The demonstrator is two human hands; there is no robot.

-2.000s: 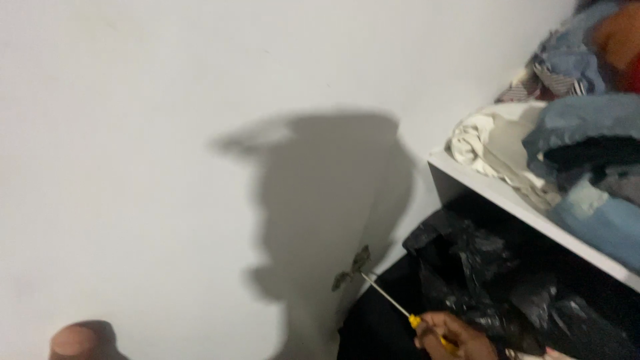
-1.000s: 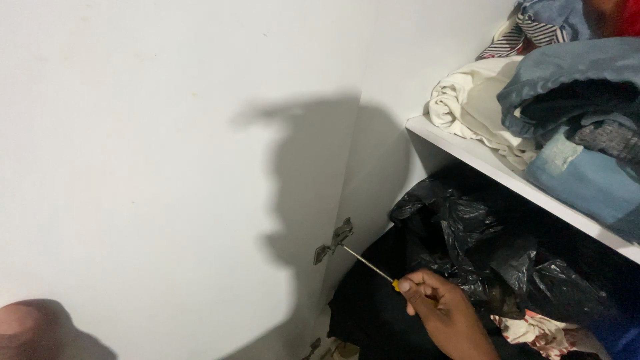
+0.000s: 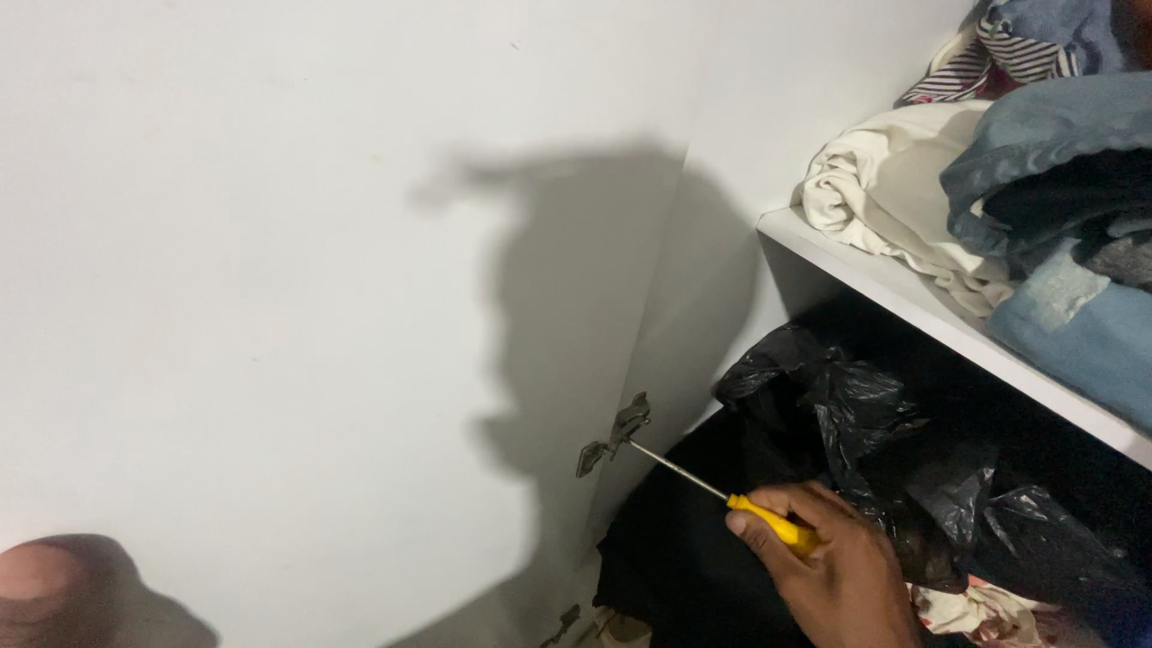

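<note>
My right hand (image 3: pixel 832 558) is closed around the yellow handle (image 3: pixel 776 525) of a screwdriver, at the lower right. The thin metal shaft (image 3: pixel 677 469) slants up and left, its tip at a metal cabinet hinge (image 3: pixel 621 436). This hinge bridges the seam between a broad white door panel (image 3: pixel 270 315) and the cabinet's side wall (image 3: pixel 711 270). Below it, a second hinge (image 3: pixel 562 625) shows partly at the bottom edge. A rounded patch of skin (image 3: pixel 43 576) is at the lower left edge; whether it belongs to my left hand or another body part cannot be told.
A white shelf (image 3: pixel 936 333) juts out at the right, bearing rolled white cloth (image 3: pixel 864 184) and folded blue garments (image 3: pixel 1062 126). Under it lie black plastic bags (image 3: pixel 864 396), dark cloth (image 3: pixel 693 540) and patterned fabric (image 3: pixel 981 612). A head-shaped shadow (image 3: pixel 594 297) falls across the panel and side wall.
The view has shifted somewhat. More of my right hand shows than two seconds ago. It still holds the screwdriver, with the tip at the same hinge.
</note>
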